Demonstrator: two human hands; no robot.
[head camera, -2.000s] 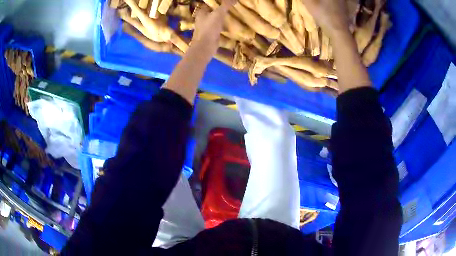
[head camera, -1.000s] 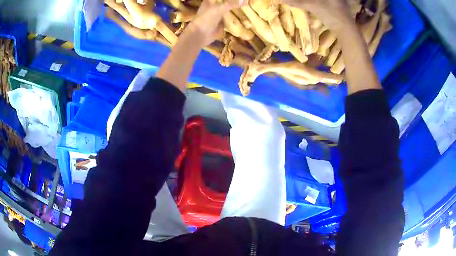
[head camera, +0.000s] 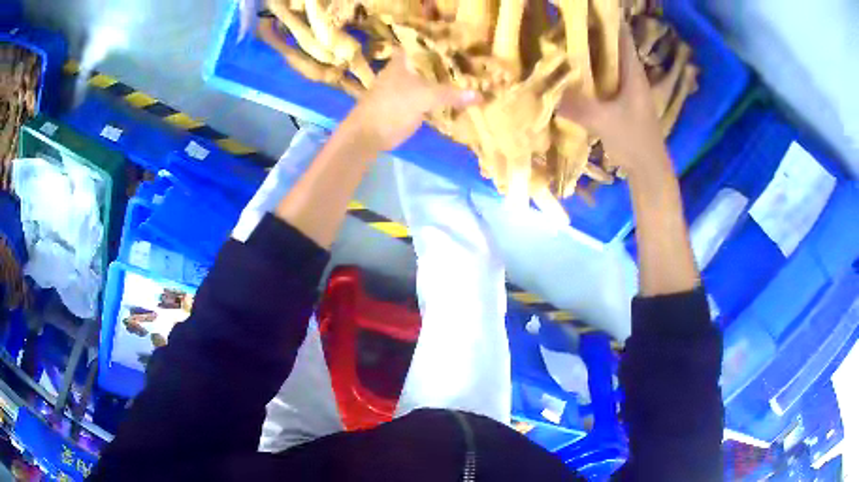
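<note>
A large bundle of tan carved wooden leg blanks (head camera: 513, 127) is between my two hands, above the blue plastic tray (head camera: 268, 91) at the top of the view. My left hand (head camera: 403, 102) is against the left side of the bundle. My right hand (head camera: 607, 108) is against its right side, with fingers partly hidden behind the pieces. More leg blanks lie in the tray to the left and right of the bundle. The lower ends of the held pieces reach over the tray's near edge and look bright and blurred.
A red plastic stool (head camera: 345, 329) stands below, beside my leg. At left are a white-lined tray (head camera: 118, 350) with brown oval pieces, a green-rimmed tote (head camera: 108, 202) and stacked blue totes. At right are blue totes with white paper sheets (head camera: 793, 200). Yellow-black tape marks the floor.
My hands have gathered many leg blanks into one bundle, now raised and closer to me. The view has shifted, with more of the left-hand trays showing.
</note>
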